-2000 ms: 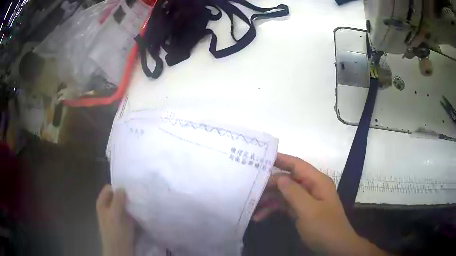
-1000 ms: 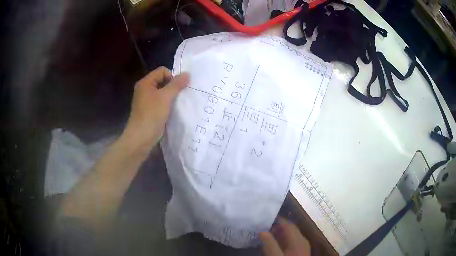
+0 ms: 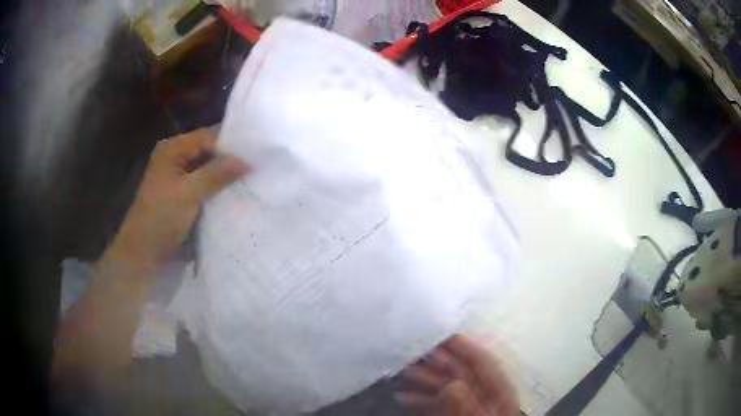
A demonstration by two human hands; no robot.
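A large white paper pattern piece (image 3: 349, 219) with faint, blurred pencil-like lines is held up in front of me over the table's near left edge. My left hand (image 3: 183, 183) grips its left edge, with the thumb on top and the fingers behind. My right hand (image 3: 463, 378) is blurred at the paper's lower right edge, palm partly showing and fingers spread; whether it touches the paper is unclear.
A pile of black strips (image 3: 479, 69) lies on the white table (image 3: 561, 236). A red basket rim (image 3: 451, 23) is behind the paper. The sewing machine (image 3: 715, 272) is at the right, with a dark strip (image 3: 601, 370) at its needle area. A pale piece (image 3: 154, 337) is low left.
The paper's face has changed from large handwritten characters to faint lines, and it bulges more. My left hand has shifted left and slightly down. My right hand shows more, with its fingers spread.
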